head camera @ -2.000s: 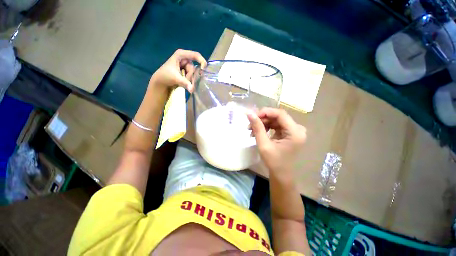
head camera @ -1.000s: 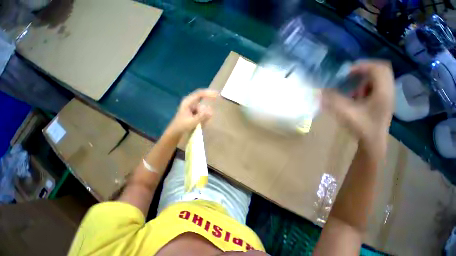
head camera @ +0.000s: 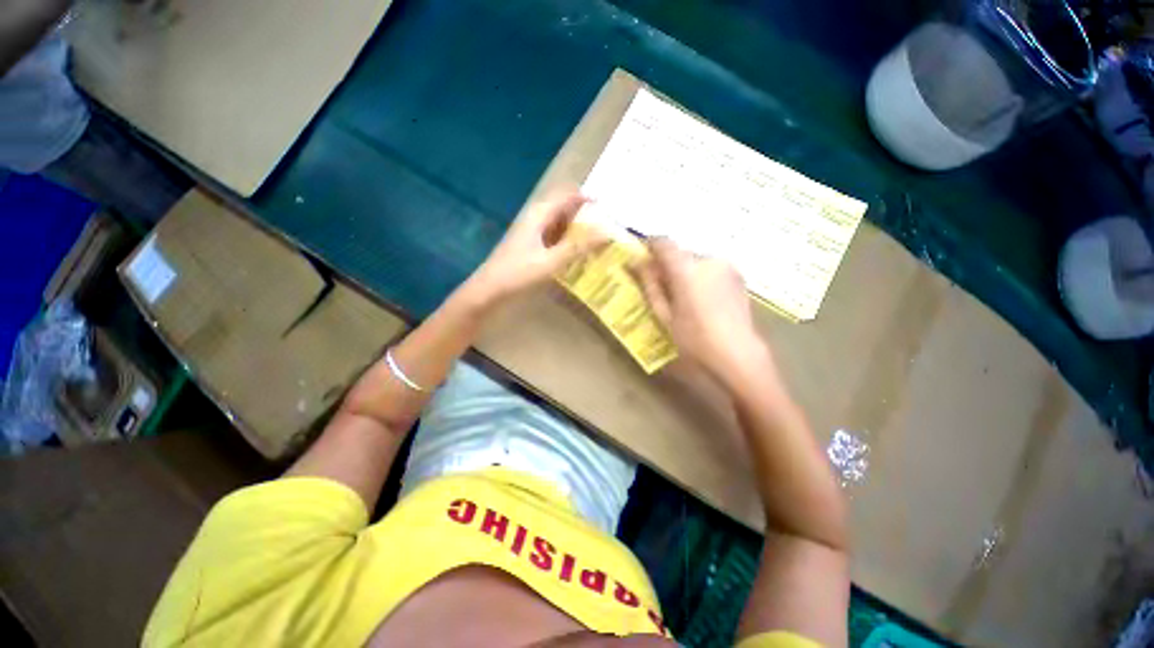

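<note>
My left hand grips the upper left end of a yellow label sheet, which shows its yellow side with rows of marks. My right hand is at the sheet's upper right edge, its fingers partly hiding it; whether it grips the sheet is unclear. A small dark mark shows between the hands. Just beyond them a stack of white label sheets with rows of small print lies on the cardboard mat.
Clear glass jars with white fill stand at the far right, one nearer and one at the right edge. A second cardboard sheet lies upper left on the green bench. A cardboard box is low at left.
The jar has left my hands; it was swung blurred toward the far right. My right hand has come back beside my left. The label sheet is now spread out, yellow side showing.
</note>
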